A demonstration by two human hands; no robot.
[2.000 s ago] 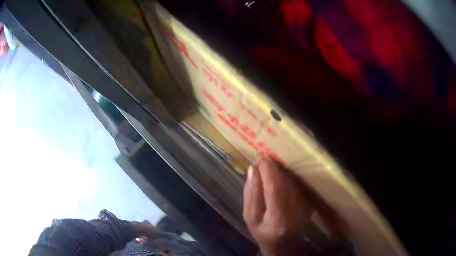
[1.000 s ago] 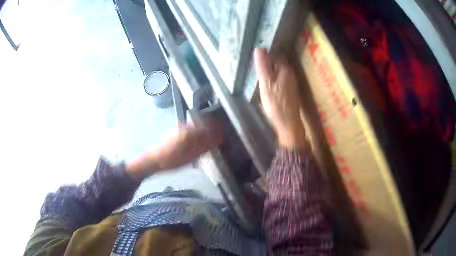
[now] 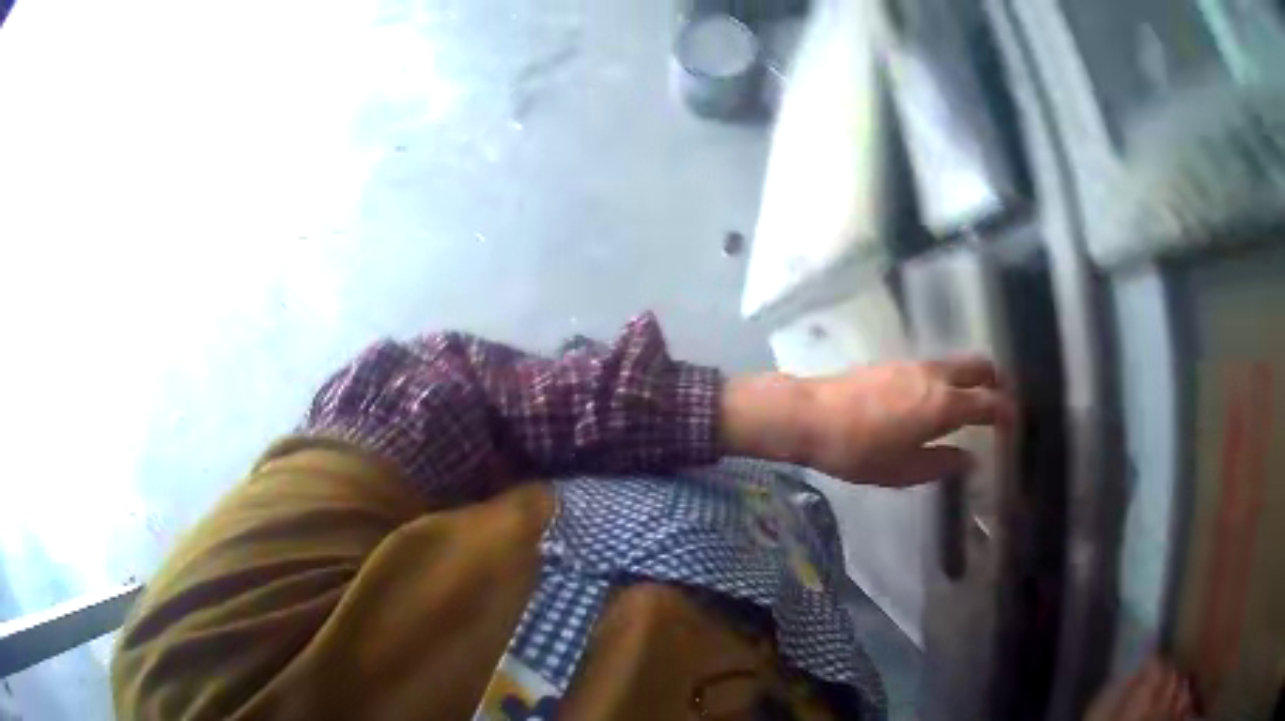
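My left hand, bare below a purple checked sleeve, reaches right to the grey metal drawer or cabinet front. Its fingers are apart and bent at the metal edge, above a dark slot; no held thing shows. My right hand is mostly cut off by the bottom edge at the lower right, beside a brown carton with blurred red print; its grip cannot be told. A blurred pale metal frame runs up between my left hand and the carton.
A round grey container stands on the grey floor at the top. A white box-like piece lies beyond my left hand. A blurred greenish-grey surface fills the upper right. My blue-checked apron is below my left arm.
The view has swung left, so the carton and frame sit further right. My left hand has come to the metal front. My right hand, earlier at the carton's inner side, is now nearly out of view.
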